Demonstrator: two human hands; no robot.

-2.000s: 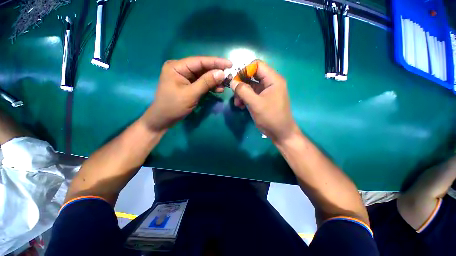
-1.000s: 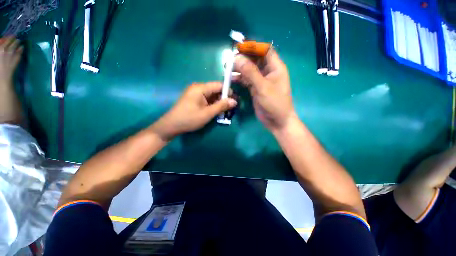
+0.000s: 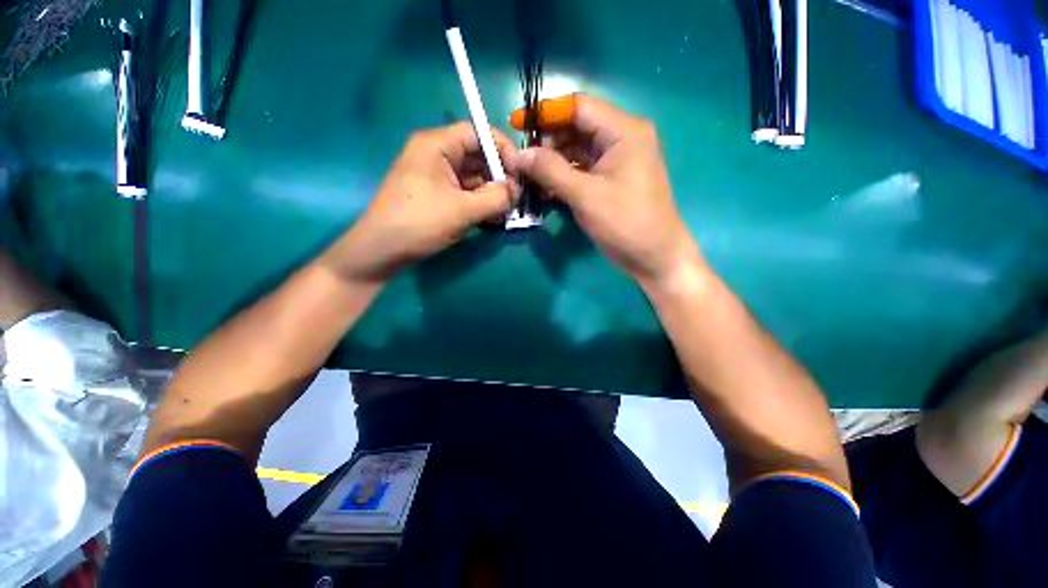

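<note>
My left hand (image 3: 442,198) and my right hand (image 3: 609,184) meet at the middle of the green bench. Between them is a small white connector housing (image 3: 524,223), at the near end of a harness. A white strip (image 3: 475,103) slants up and away from my left fingers, with a dark end at its far tip. Black wires (image 3: 530,83) run upward from between my hands, held by my right fingers. An orange finger cot (image 3: 545,113) covers one right finger. My fingertips hide where the strip and wires meet the housing.
Part-assembled harnesses lie at left (image 3: 130,126), upper left (image 3: 197,69) and upper right (image 3: 786,80). A blue parts tray (image 3: 926,69) with white strips is at the upper right. A tangled pile of leads (image 3: 40,32) is at the upper left. Parts of other people show at both sides.
The white strip now points up and left from my left hand. Black wires show spread upward at my right fingers. Both hands are close together again. The neighbour's hand has left the bench at left.
</note>
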